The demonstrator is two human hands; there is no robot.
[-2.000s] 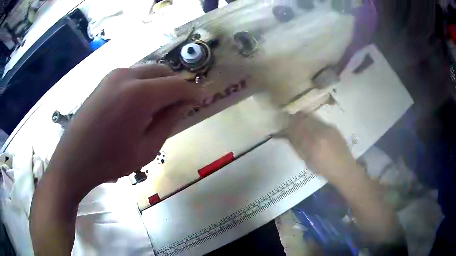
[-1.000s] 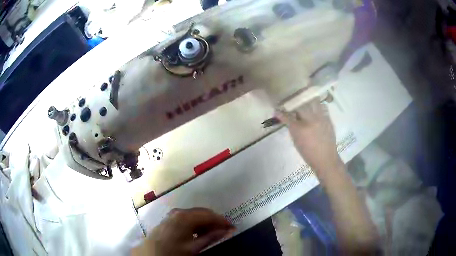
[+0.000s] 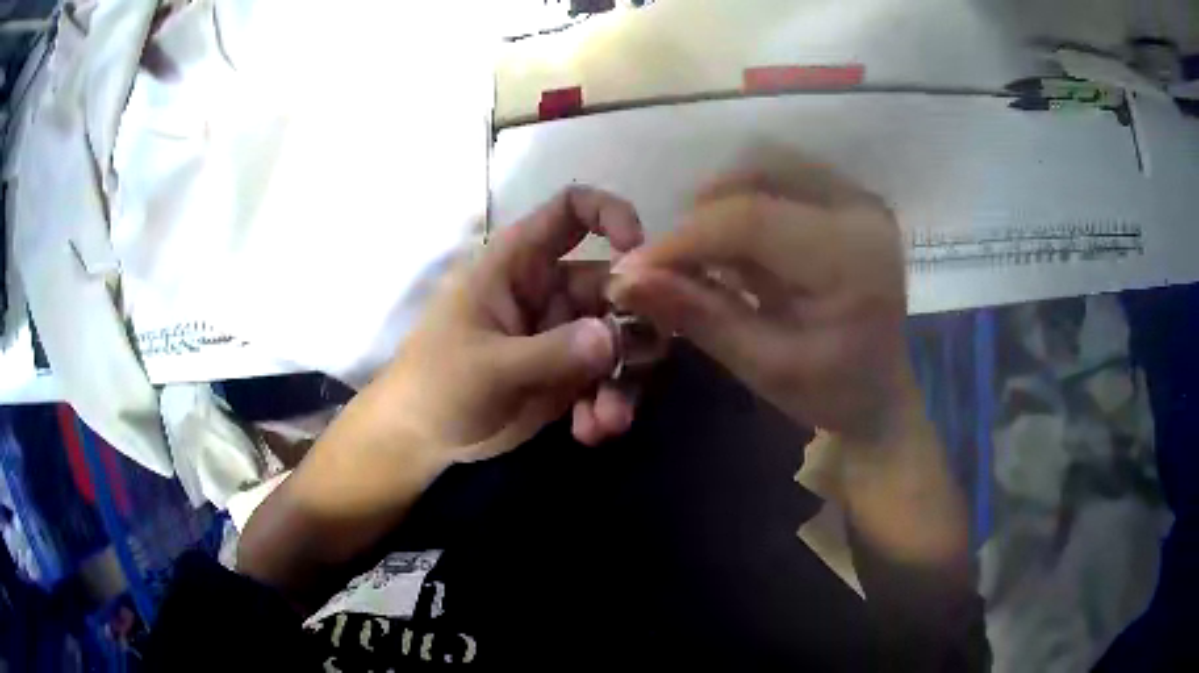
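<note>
My left hand [image 3: 493,342] holds a small round metal part [image 3: 634,345] between thumb and fingers, in front of the table's front edge. It looks like a bobbin or bobbin case, but I cannot tell which. My right hand [image 3: 789,283], partly blurred, is close beside it with thumb and index finger pinched at the part's upper side. Whether a thread is between those fingertips cannot be made out.
Pale cloth [image 3: 303,171] lies on the table at the left and hangs over its edge. The machine bed's front edge bears red tape marks [image 3: 805,76]. A dark tool with a green part [image 3: 1052,95] lies at the upper right. Blue crates [image 3: 953,394] stand below.
The view has tilted down, so the machine head has left the picture. Both hands have come together in front of the table, with the small metal part now seen in my left hand.
</note>
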